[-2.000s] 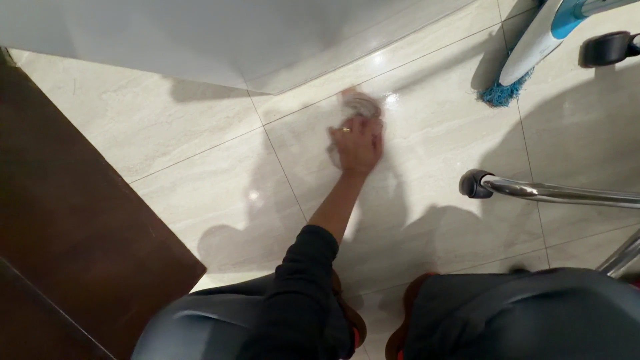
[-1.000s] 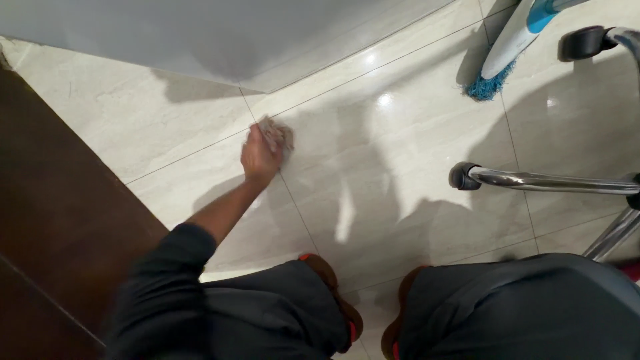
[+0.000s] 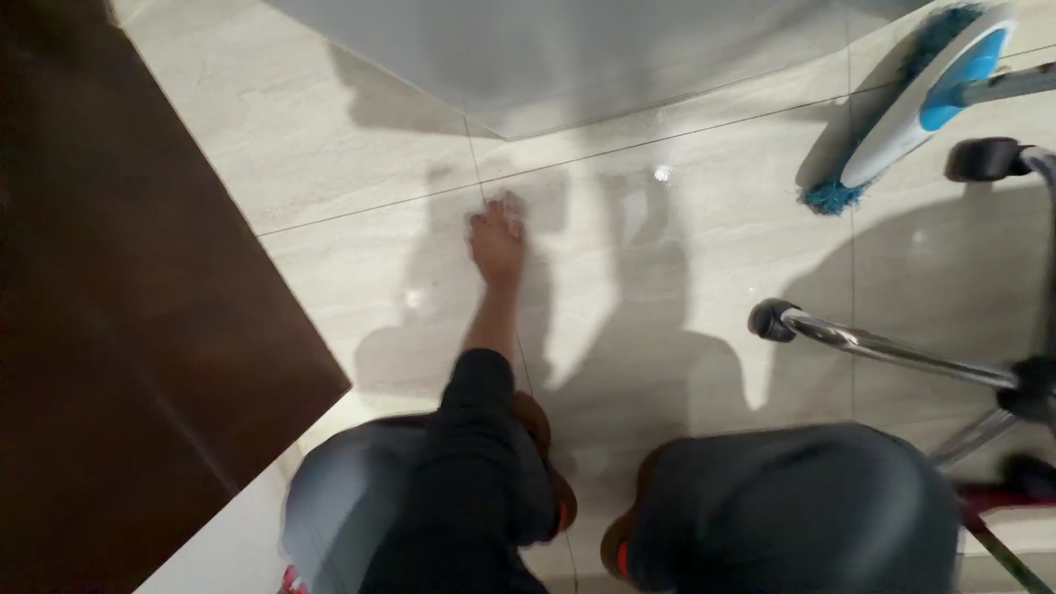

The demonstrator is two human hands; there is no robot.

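My left hand (image 3: pixel 497 243) reaches down to the pale, glossy tiled floor (image 3: pixel 577 186), its fingers bent over a crumpled light cloth (image 3: pixel 511 213). Motion blurs both the hand and the cloth, so the cloth's outline is unclear. The hand is just below a crossing of tile joints, a little in front of the corner of a grey panel (image 3: pixel 528 58). A dark sleeve covers that forearm, which passes over my left knee. My right hand is out of view.
A white and blue mop head with blue fringe (image 3: pixel 920 99) lies at the upper right. Below it are a chair's chrome leg (image 3: pixel 899 355) and black casters (image 3: pixel 771 319). A dark brown panel (image 3: pixel 165 289) fills the left side. My brown-shod feet are below.
My left hand has moved left across the floor with the cloth, from right of the tile crossing to just below it. The view has shifted somewhat.
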